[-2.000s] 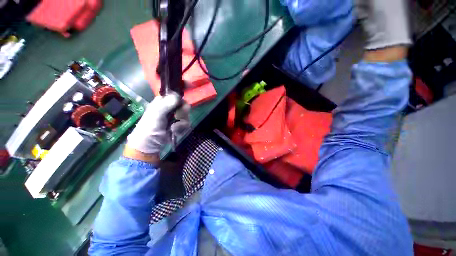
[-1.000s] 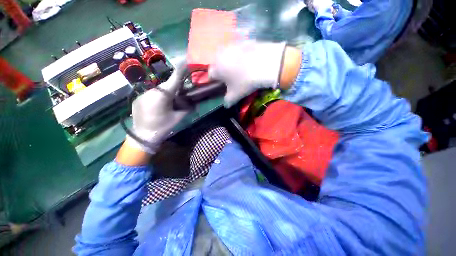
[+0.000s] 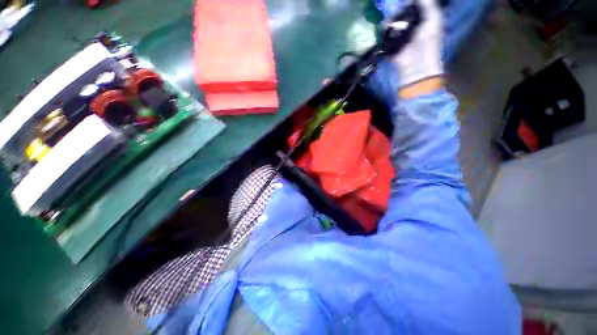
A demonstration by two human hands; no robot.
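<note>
My right hand, in a white glove, is at the top right, blurred, and closed on a black corded object. A thin black cable runs from it over the bin and down across my lap. My left hand is not in view. The green circuit board, with long silver-white heat sinks and copper-red coils, lies on the bench at the left. Red foam pads lie stacked on the bench beside it.
A black bin beside the bench edge holds red foam and a yellow-green scrap. A black container stands at the right, near a grey surface. Another person's blue sleeve shows at the top right.
My right hand has moved from over the bench to the upper right with the black object. My left hand has let go and left the picture. The cable is now stretched across my lap.
</note>
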